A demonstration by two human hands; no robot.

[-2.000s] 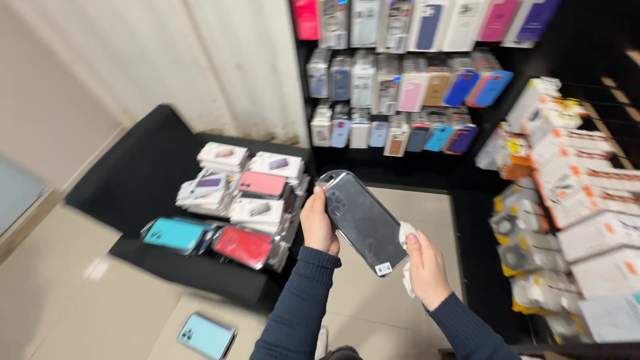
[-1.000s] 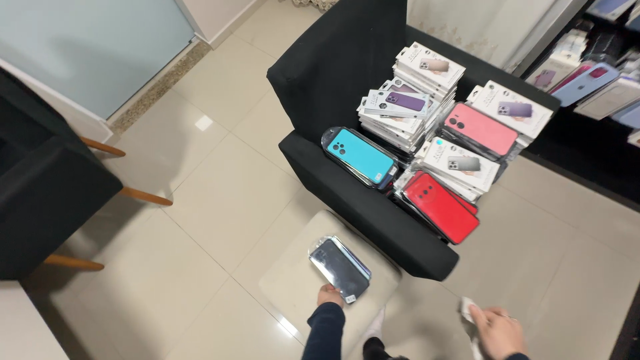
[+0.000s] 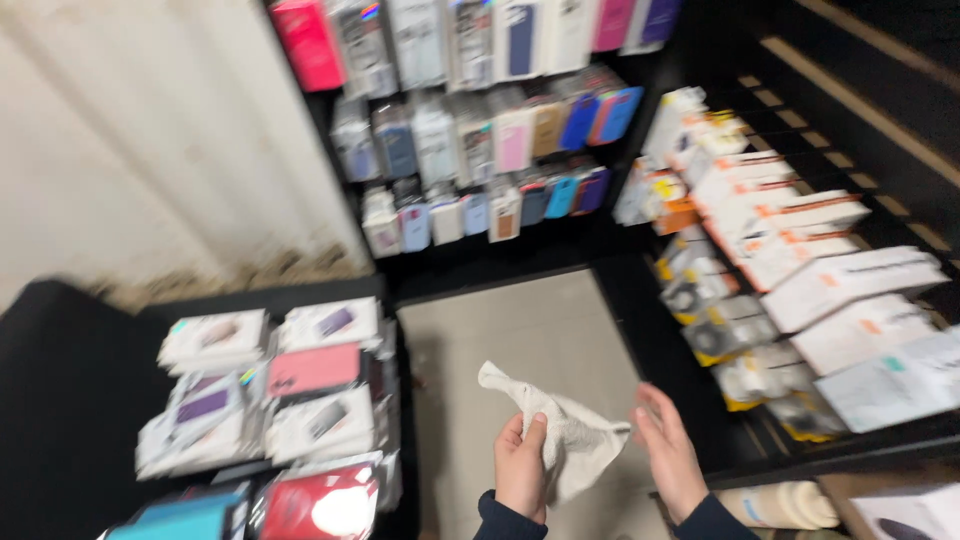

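Observation:
My left hand (image 3: 520, 463) pinches a white cloth (image 3: 577, 441) between thumb and fingers at the lower middle. The cloth hangs loosely, one corner pointing up and left, the other reaching toward my right hand. Just right of it is my right hand (image 3: 667, 450), fingers apart and slightly blurred; whether it touches the cloth's tip is hard to tell. To the left, stacks of packaged phone cases lie on a black armchair (image 3: 67, 420), among them a pink case (image 3: 315, 369), a red case (image 3: 319, 504) and a teal case (image 3: 180, 521).
Ahead, packaged phone cases (image 3: 512, 139) hang in rows on a black display rack. A black shelf on the right holds white-and-orange boxes (image 3: 817, 259) and bagged accessories (image 3: 720, 330). A beige rolled item (image 3: 780, 504) lies at the lower right. A pale curtain (image 3: 165, 135) hangs at left.
The dark packaged phone case, set down on the pale stool by my left hand one second ago, is out of view. The cloth has passed from my right hand to my left. The view has swung back toward the rack.

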